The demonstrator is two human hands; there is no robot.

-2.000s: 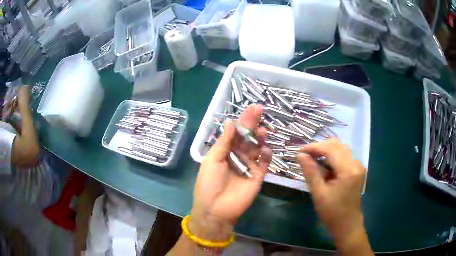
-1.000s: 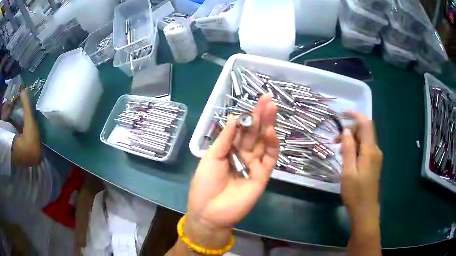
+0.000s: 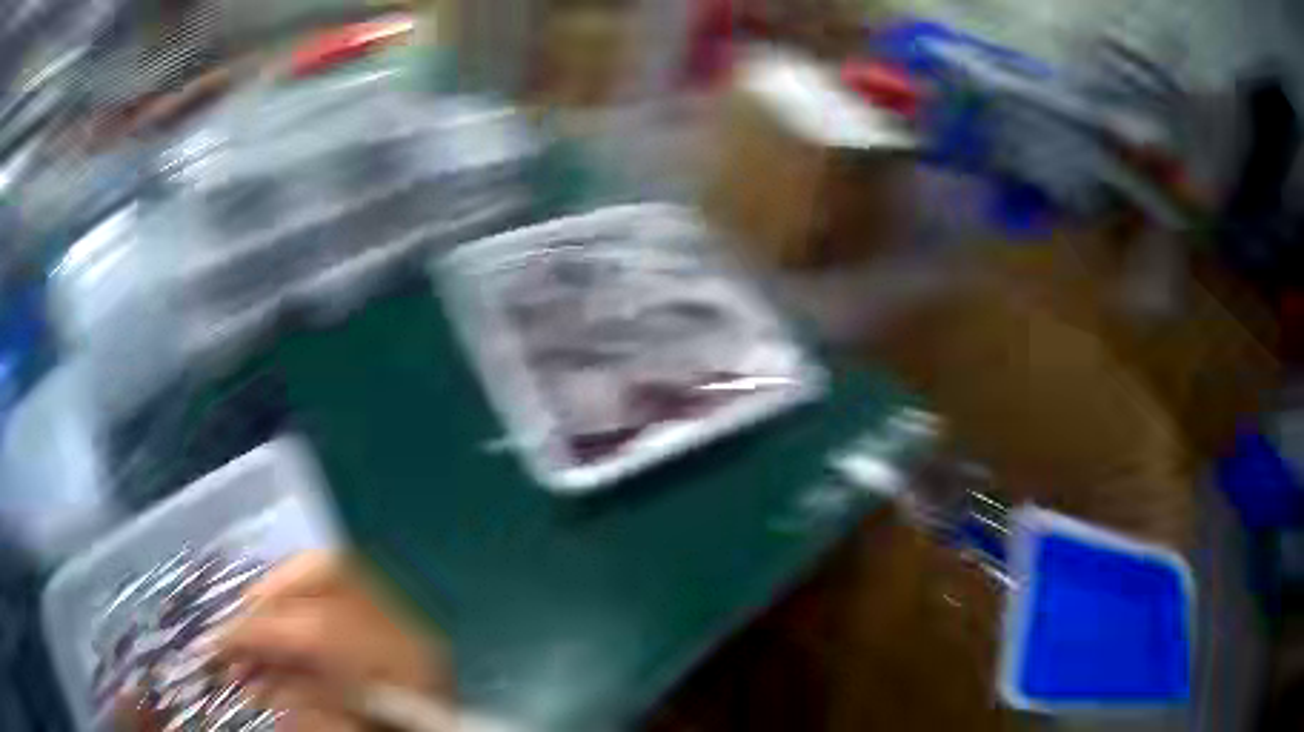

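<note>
The picture is strongly blurred. The white parts tray [image 3: 293, 493] is at the lower left, cut off by the frame, with a loose heap of silver metal cylinders [image 3: 179, 615]. My right hand [image 3: 336, 636] is over the tray's right side, blurred, with its fingers towards the cylinders. A pale streak lies by the hand at the bottom edge; whether the hand holds it or anything else cannot be told. My left hand cannot be made out.
The second white tray [image 3: 501, 386], full of blurred parts with dark red, lies on the green bench [image 3: 386, 429]. Stacked clear boxes [image 3: 329, 186] are at the upper left. Beyond the bench edge are a bright blue tray [image 3: 1101, 622] and a brown box [image 3: 801, 186].
The view has swung to the right. The parts tray has shifted to the lower left of the picture, the second tray is near the middle, and my left hand has gone from sight.
</note>
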